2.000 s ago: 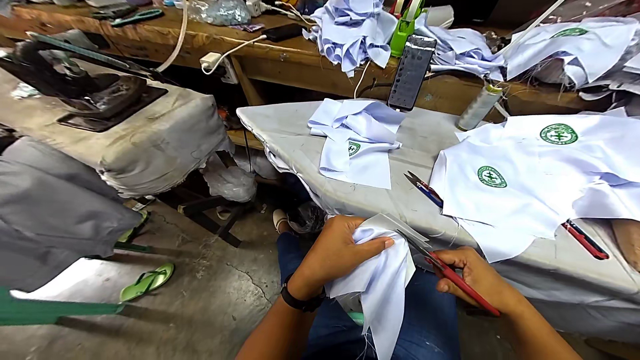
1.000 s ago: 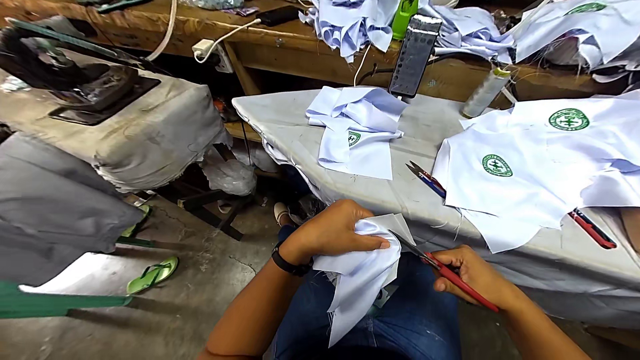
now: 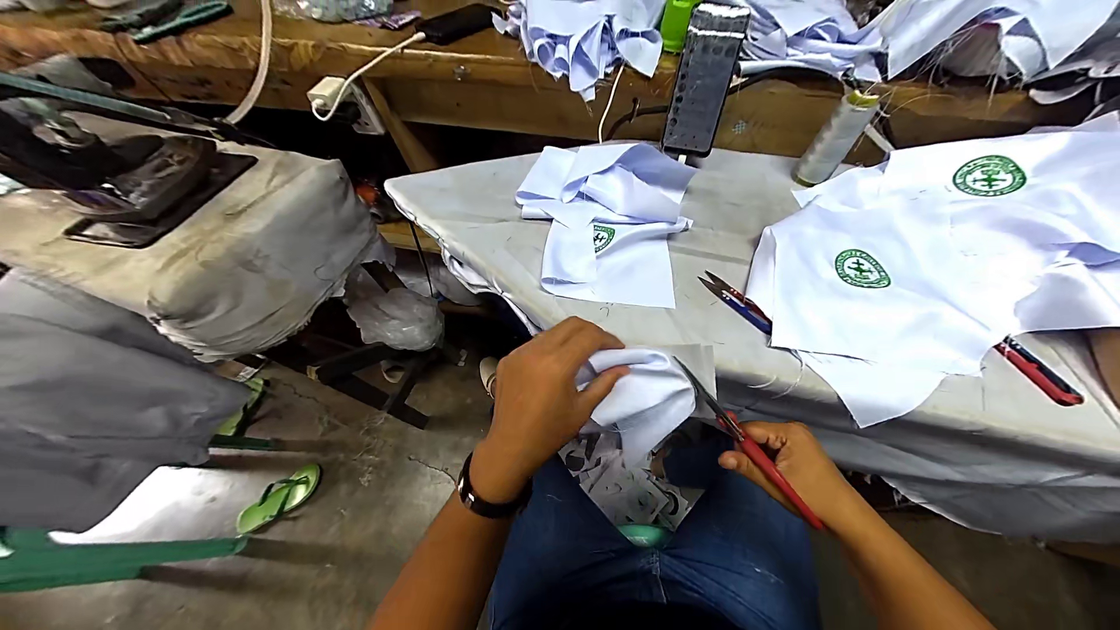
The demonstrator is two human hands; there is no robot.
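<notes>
My left hand [image 3: 553,385] pinches a bunched white fabric piece [image 3: 643,394] above my lap. Red-handled scissors [image 3: 757,459] are gripped in my right hand [image 3: 783,464], their blades along the right edge of that piece, over a greyish backing sheet [image 3: 700,357]. Beyond my hands, a folded white fabric piece [image 3: 612,267] with a green emblem lies on the cloth-covered board. To the right are larger white pieces [image 3: 919,297] with green emblems. Thread snips [image 3: 739,302] with dark blades stick out from under their left edge, and a red-and-black tool [image 3: 1041,372] lies at their lower right.
A clothes iron [image 3: 131,175] rests on a padded surface at left. A thread cone [image 3: 836,138] and a phone-like dark device [image 3: 704,83] stand at the board's back. Heaped white fabric [image 3: 582,35] lies on the wooden bench [image 3: 490,74]. Green slippers [image 3: 280,499] are on the floor.
The bunched fabric hung long below my left hand before; now it is gathered higher, close to the board's edge. The scissors stay in my right hand at its right side.
</notes>
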